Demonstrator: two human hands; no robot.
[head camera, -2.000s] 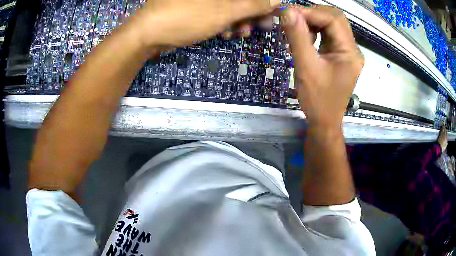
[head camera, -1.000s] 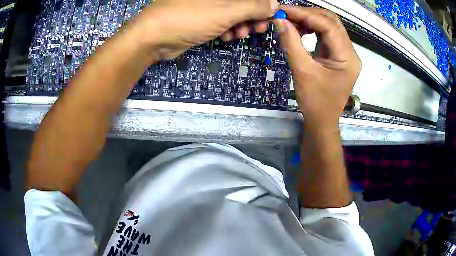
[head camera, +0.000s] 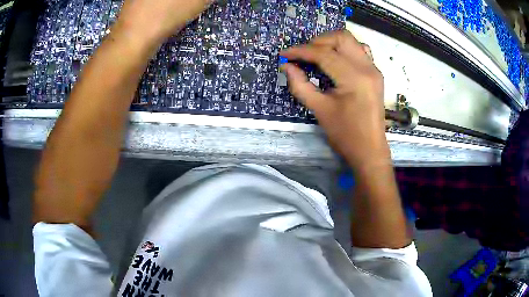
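Note:
The dark PCB panel (head camera: 197, 75) with dense white markings lies in front of me. My right hand (head camera: 342, 81) is over its right part, with thumb and forefinger pinching a small blue component (head camera: 283, 60) just above or at the board; its leads cannot be made out. My left hand (head camera: 165, 14) is over the upper part of the panel, cut off by the top edge, its fingertips out of the picture. Another blue component (head camera: 348, 11) stands near the panel's upper right edge.
The near conveyor rail (head camera: 232, 138) runs between me and the panel. At right are the pale conveyor bed (head camera: 426, 69), a roller (head camera: 408, 118), and the far rail. A loose blue component pile (head camera: 464, 20) lies beyond it. A person in dark checked clothing (head camera: 452, 194) is at right.
My right hand has moved left and down from the upper boards with a blue component. My left hand has moved left and up, away from my right hand. The person at right has shifted.

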